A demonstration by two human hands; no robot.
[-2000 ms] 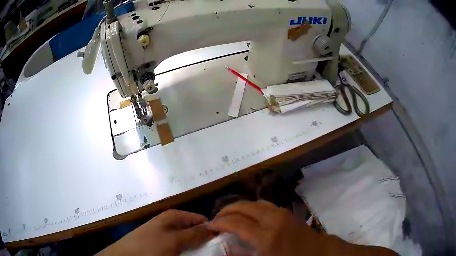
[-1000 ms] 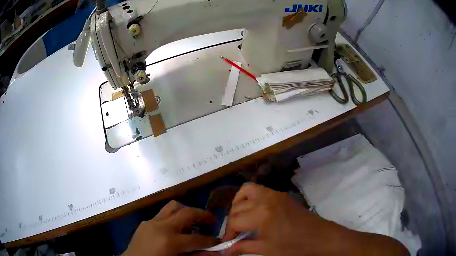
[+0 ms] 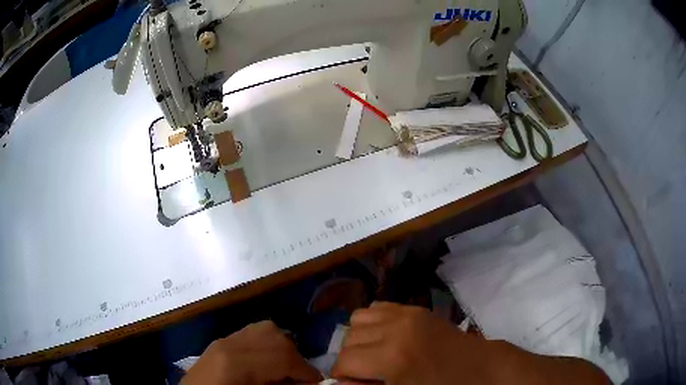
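My left hand (image 3: 244, 356) is at the bottom edge, partly cut off, with its fingers closed on a white cloth piece (image 3: 336, 342). My right hand (image 3: 395, 344) is close beside it, pinching the same piece. Both hands are below the table's front edge, over the lap. Only a small part of the cloth shows between the hands; the rest is hidden or out of the picture. The presser foot and needle (image 3: 204, 158) stand over the needle plate, with no cloth under them that I can see.
The sewing machine (image 3: 406, 34) stands on the white table (image 3: 83, 218). A red pencil (image 3: 361, 102), a paper strip (image 3: 350, 128), a bundle of cut pieces (image 3: 450, 129) and green-handled shears (image 3: 529, 139) lie at its right. White panels (image 3: 526, 282) are stacked beside the table.
Both hands have shifted about below the table edge and are now lower in the picture than one second ago, with less cloth showing. The table view has also shifted upward since two seconds ago.
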